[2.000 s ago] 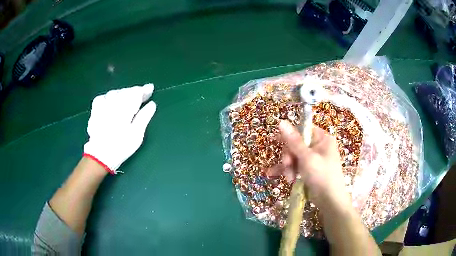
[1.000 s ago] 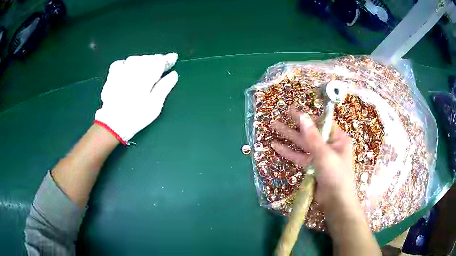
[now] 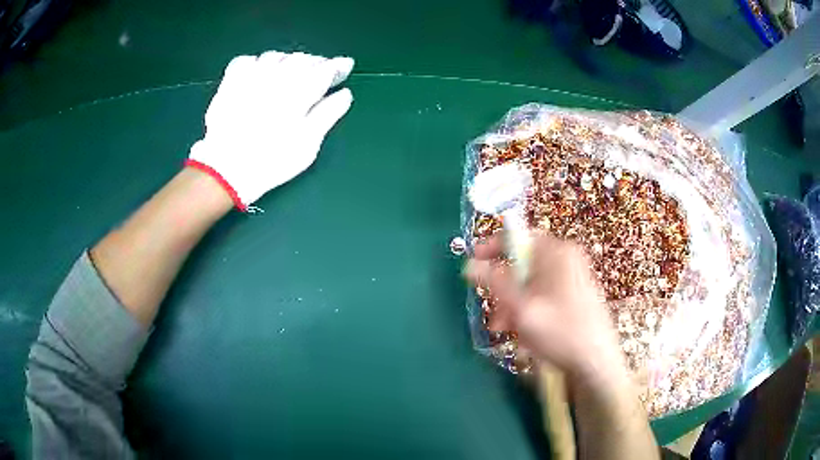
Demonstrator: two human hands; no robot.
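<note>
My left hand (image 3: pixel 274 126), in a white knitted glove with a red cuff edge, rests on the green belt at the upper left with its fingers curled; I see nothing in it. My bare right hand (image 3: pixel 548 296) is blurred over the left part of the open clear bag of copper-coloured bits (image 3: pixel 638 238). It holds the hammer (image 3: pixel 501 189), whose head points away from me and whose wooden handle comes out below the hand. Whether its fingers also hold a copper bit I cannot tell. One small copper bit (image 3: pixel 459 245) lies just outside the bag's left edge.
The green belt (image 3: pixel 360 296) runs under everything. A pale metal post (image 3: pixel 751 85) stands beyond the bag. Navy fans (image 3: pixel 643 27) lie at the far side, and a dark shape shows at the far left corner. A bag of dark parts (image 3: pixel 796 252) is at the far right.
The hammer head and my right hand have moved left over the bag. My gloved left hand sits further up and right in the picture. The surroundings have also shifted in view.
</note>
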